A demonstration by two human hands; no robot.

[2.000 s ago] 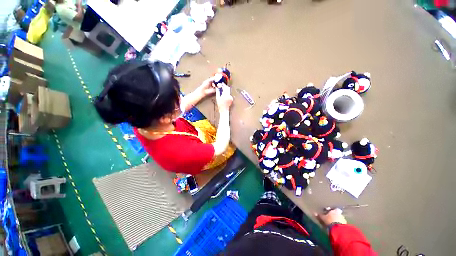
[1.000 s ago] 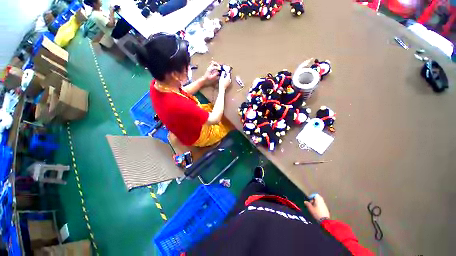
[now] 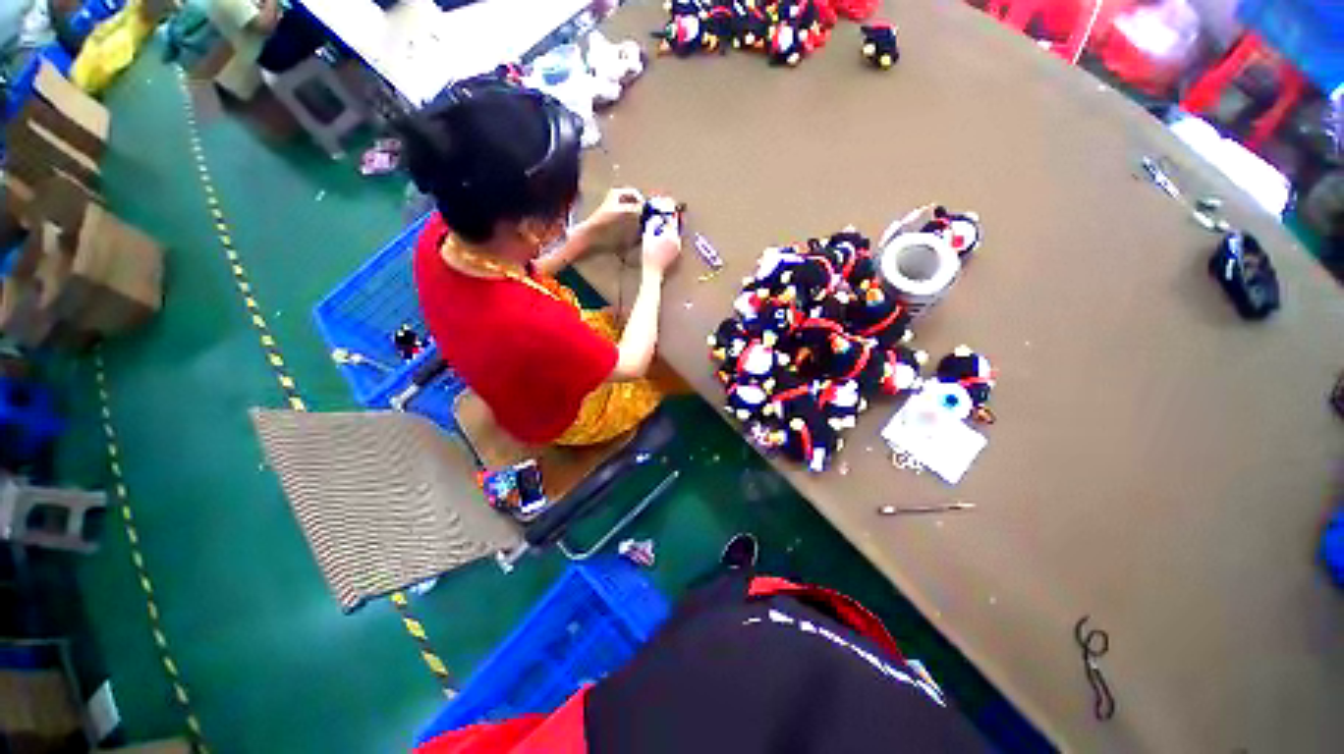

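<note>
Neither of my hands is in the picture; a red sleeve shows at the bottom edge, left of my black top. Nearest in front of me on the brown table [image 3: 1017, 442] lies a pile of plush penguins [image 3: 811, 346] with red bands. A white ring-shaped roll [image 3: 918, 265] stands behind the pile, with a penguin [image 3: 958, 230] beside it. White paper [image 3: 939, 446] with a small blue item lies at the pile's right, by another penguin [image 3: 966, 371]. A slim rod [image 3: 927, 508] and a black cord loop [image 3: 1092, 666] lie nearer to me.
A seated person in red [image 3: 509, 346] holds a small plush at the table's left edge. A blue crate [image 3: 553, 648] stands on the floor by me. A striped board [image 3: 386, 501] is behind the person. A black object [image 3: 1246, 276] lies at the far right.
My hand with the small blue item has left the table's front edge and is out of the picture. A red sleeve has appeared at the bottom. The view has shifted.
</note>
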